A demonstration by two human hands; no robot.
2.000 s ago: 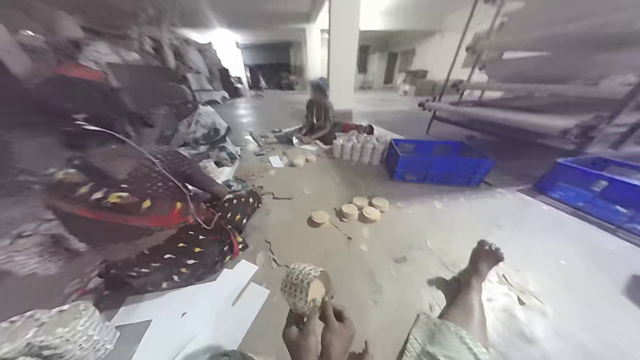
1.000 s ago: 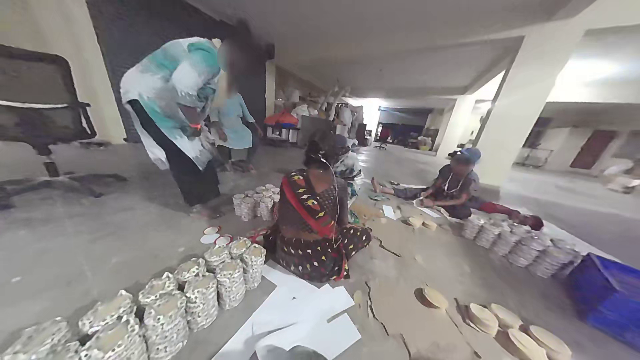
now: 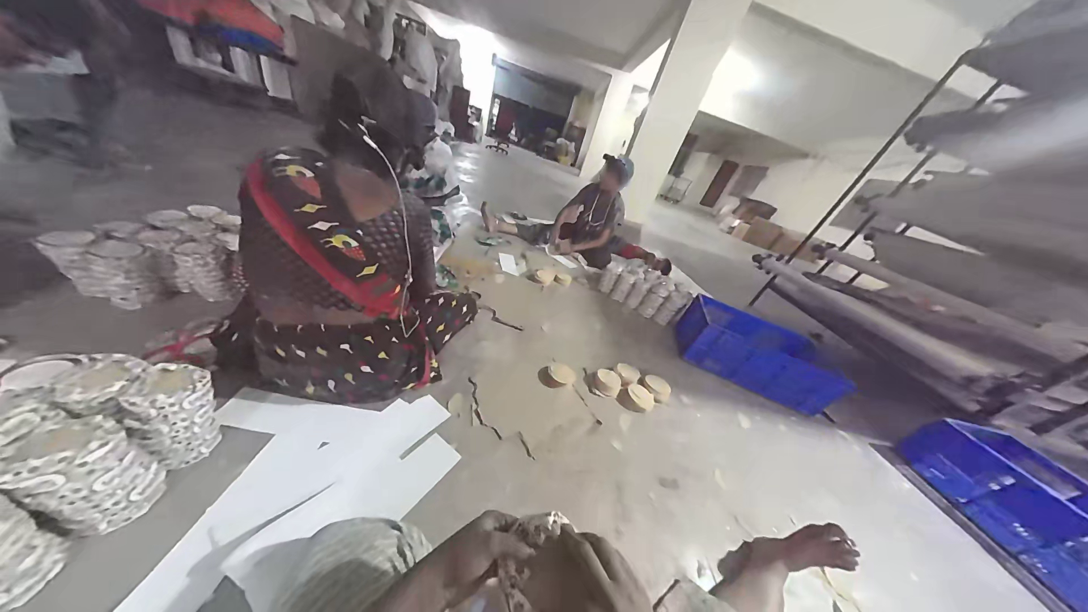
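Low in the head view, my left hand and my right hand close around a patterned piece, perhaps fabric-covered; its lower part is hidden and the picture is blurred. White sheets lie on the floor to the left of my hands, partly under my bent knee. Beyond my hands, several round tan discs or low rolls rest on the floor. Stacks of round pieces with a grey and white pattern stand at the far left.
A person sits close by on the left, back turned. Another person sits farther off beside patterned stacks. Blue crates and racks with long rolls stand at the right. My bare foot is at lower right.
The view has swung left and back. Two seconds ago both hands held a round patterned piece with a tan face; now they are bunched around a patterned piece lower in view.
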